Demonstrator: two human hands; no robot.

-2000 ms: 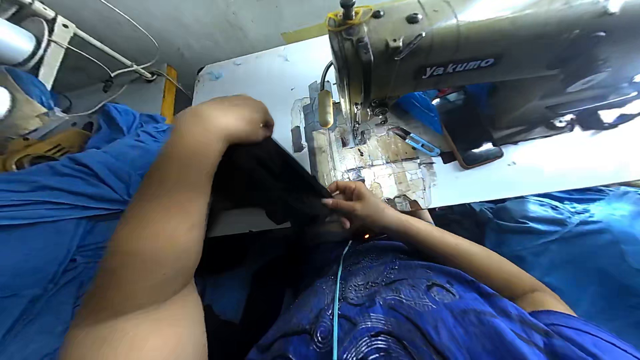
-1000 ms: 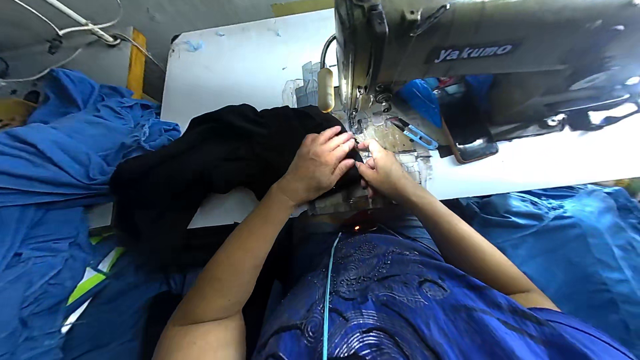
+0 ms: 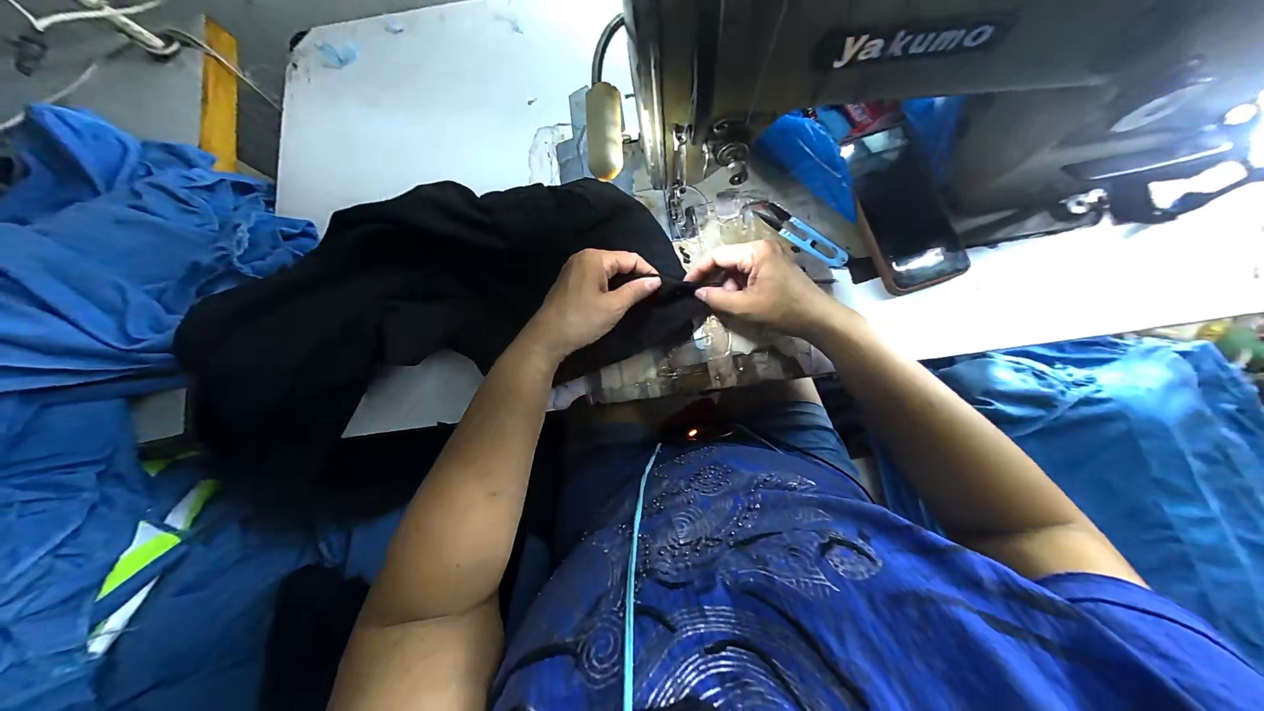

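Black fabric (image 3: 425, 267) lies bunched over the left part of the sewing table, its far side hanging over the front edge. My left hand (image 3: 592, 301) pinches its edge between thumb and fingers. Close beside it, my right hand (image 3: 760, 286) pinches the right end of the same edge. Both hands are just in front of the needle and presser foot (image 3: 677, 212) of a Yakumo sewing machine (image 3: 889, 59). Whether the fabric lies under the foot cannot be told.
Blue-handled thread snips (image 3: 812, 240) and a smartphone (image 3: 907, 212) lie right of the needle. A cream-coloured knob-like part (image 3: 604, 131) hangs left of the machine head. Blue cloth is heaped at the left (image 3: 118, 267) and right (image 3: 1106, 434) of the table (image 3: 415, 89).
My left hand has come from the left to beside my right hand at the needle area. The black fabric, earlier bunched under my left arm, is now spread across the table's left part.
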